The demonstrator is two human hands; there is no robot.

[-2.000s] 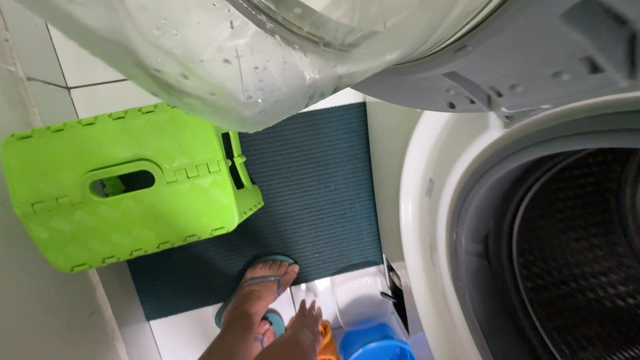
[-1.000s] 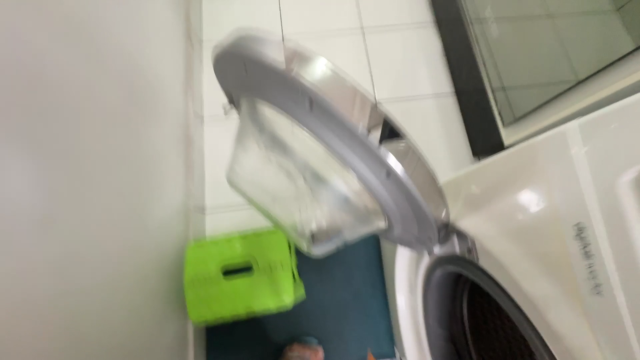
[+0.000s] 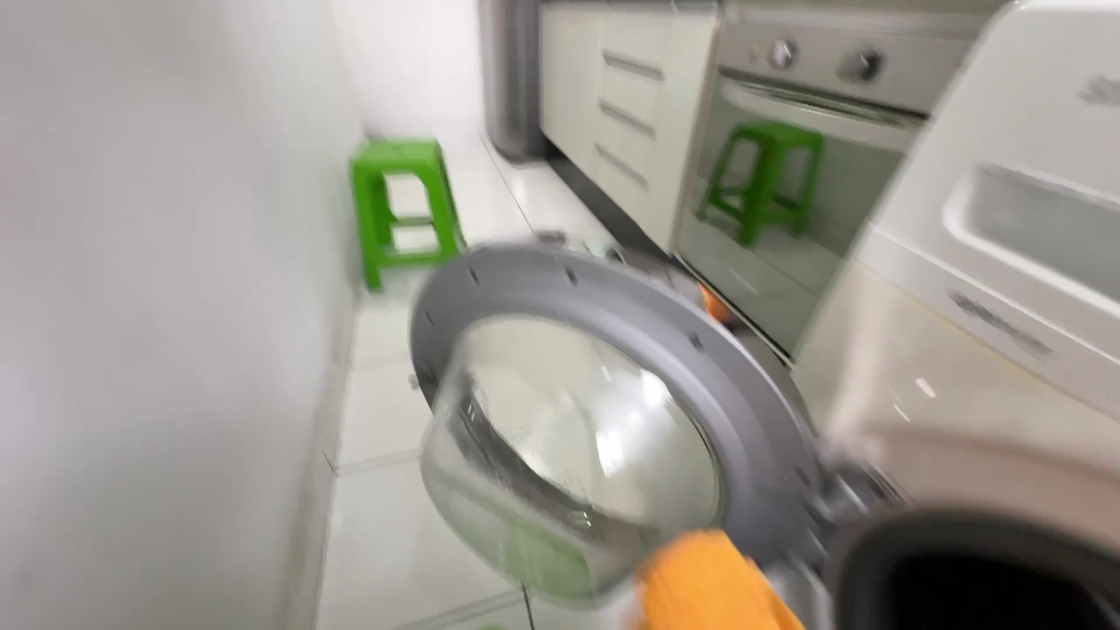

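Observation:
An orange cloth (image 3: pixel 713 582), blurred, rises at the bottom edge in front of the open round washing machine door (image 3: pixel 744 437). No fingers can be made out around it; any hand on it is hidden or out of frame. My left hand is not seen either. The door's clear glass bowl (image 3: pixel 525 516) bulges toward the lower left, with bright reflections on it. At the lower right is the dark drum opening (image 3: pixel 989 586) of the white washing machine (image 3: pixel 945 376).
A pale wall (image 3: pixel 175 306) runs along the left. Beyond the door, a green plastic stool (image 3: pixel 398 157) stands on white floor tiles (image 3: pixel 385 376). Along the right are white drawers (image 3: pixel 626 105) and a built-in oven (image 3: pixel 787 271), whose glass reflects a green stool.
The view has swung up from the floor mat and green folding stool toward the kitchen. The orange cloth, low by the feet two seconds ago, now shows in front of the door.

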